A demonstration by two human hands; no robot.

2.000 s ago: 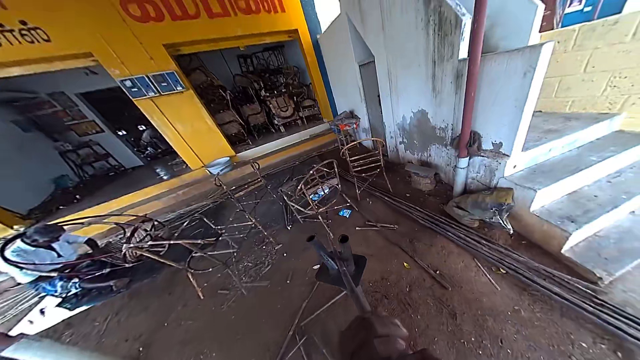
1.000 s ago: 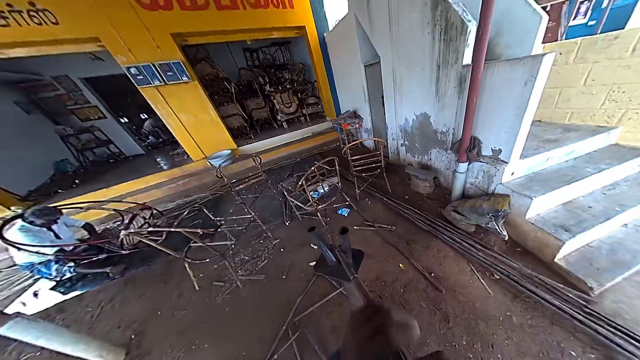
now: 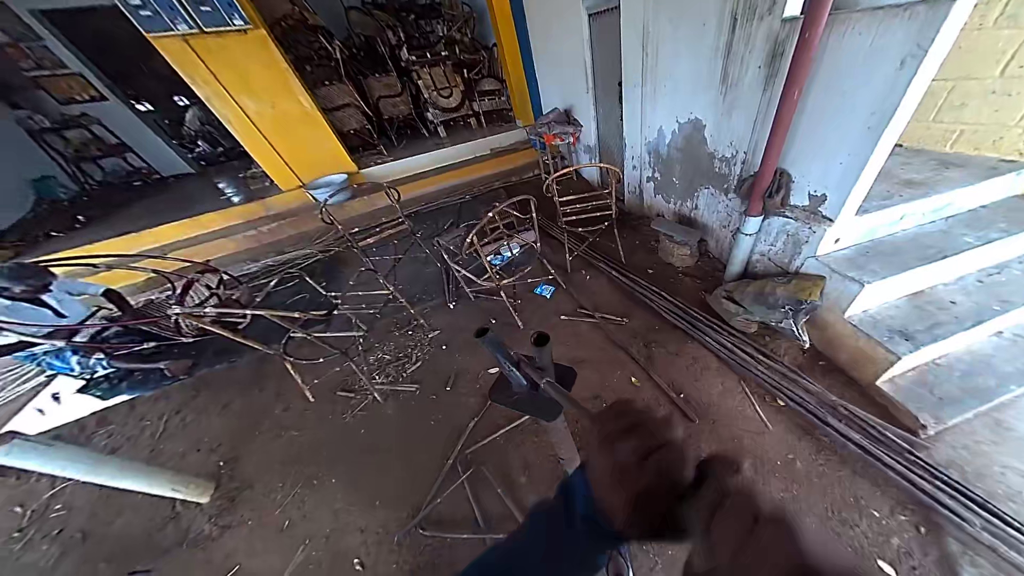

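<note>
A cane pole runs between two upright metal tubes fixed on a dark flat plate. My left hand, at the end of a dark blue sleeve, is closed around the pole a little to the right of the tubes. My right hand is beside it, nearer to me and blurred; its fingers seem closed on the same pole, though blur hides its grip. Several thin canes lie on the soil below the plate.
A seated person is at the left among bent canes. Unfinished cane chair frames stand ahead. Long canes lie along the right, near a sack and steps. A pale post is at lower left.
Both hands are now seen at the pole, farther right than one second ago. The seated person's arm reaches lower toward the ground. The view has tilted down.
</note>
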